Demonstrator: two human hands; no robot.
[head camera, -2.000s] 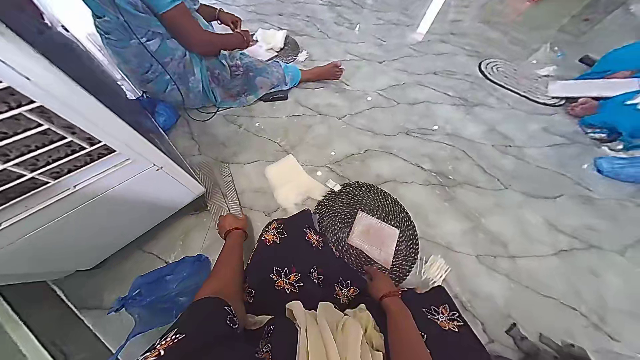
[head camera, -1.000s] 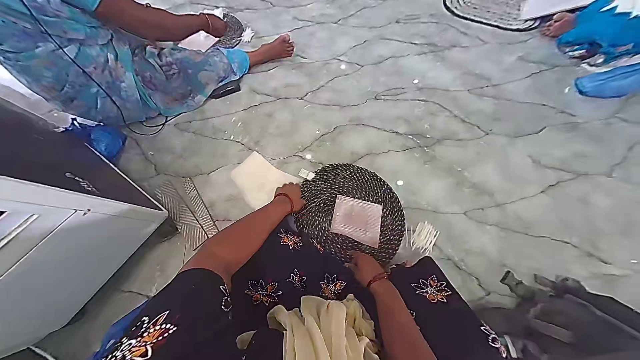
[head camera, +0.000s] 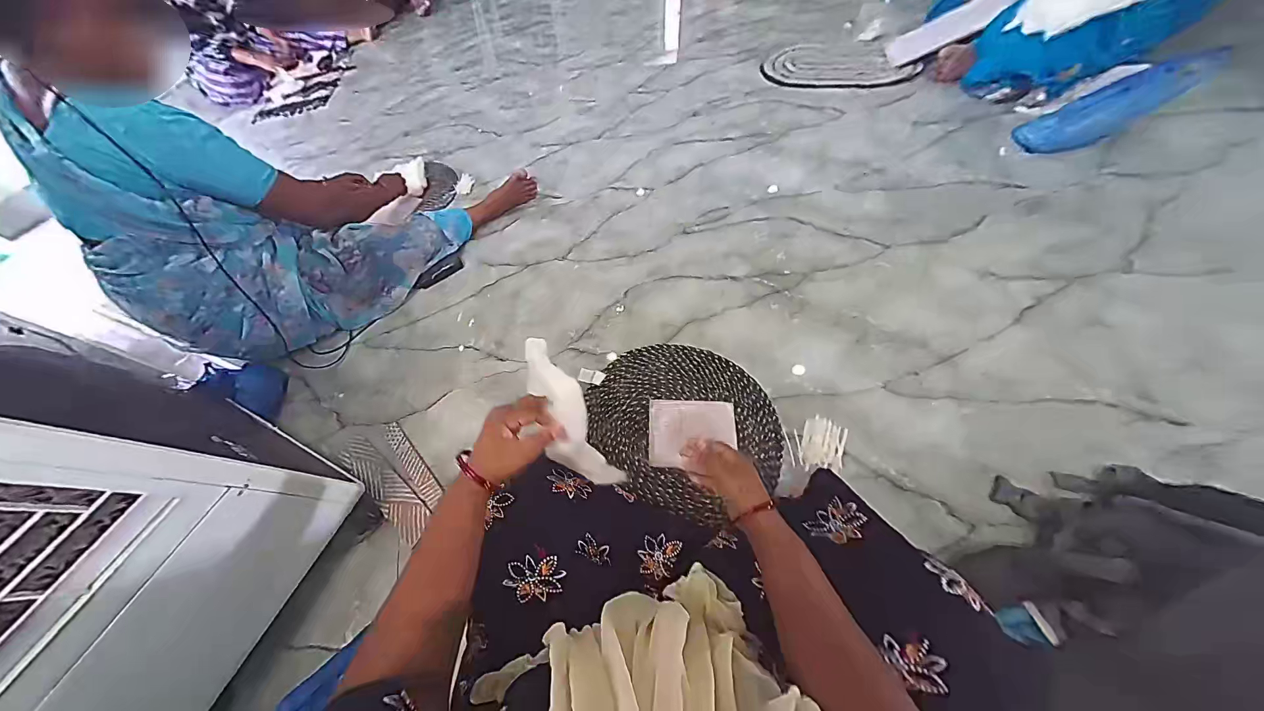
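My left hand (head camera: 515, 436) pinches a white piece of cotton wadding (head camera: 565, 410), lifted at the left edge of a round dark woven mat (head camera: 671, 373). On that mat lies a pale pinkish square piece (head camera: 676, 427), and the fingers of my right hand (head camera: 726, 472) rest on its lower right part; whether they grip it I cannot tell. Just right of the mat is a bundle of thin white sticks or wicks (head camera: 822, 444) on the floor. A small white tag-like piece (head camera: 591, 376) lies by the mat's upper left edge.
A seated person (head camera: 197, 227) works at the upper left, one foot stretched out. Another person's blue clothing (head camera: 1037, 49) shows upper right, near an oval mat (head camera: 839, 67). A white cabinet-like unit (head camera: 178, 533) stands left. A dark bag or cloth (head camera: 1116, 563) lies right.
My left hand has taken hold of the white wadding, which lay flat on the floor left of the mat, and lifted it. My right hand has moved up onto the pink square.
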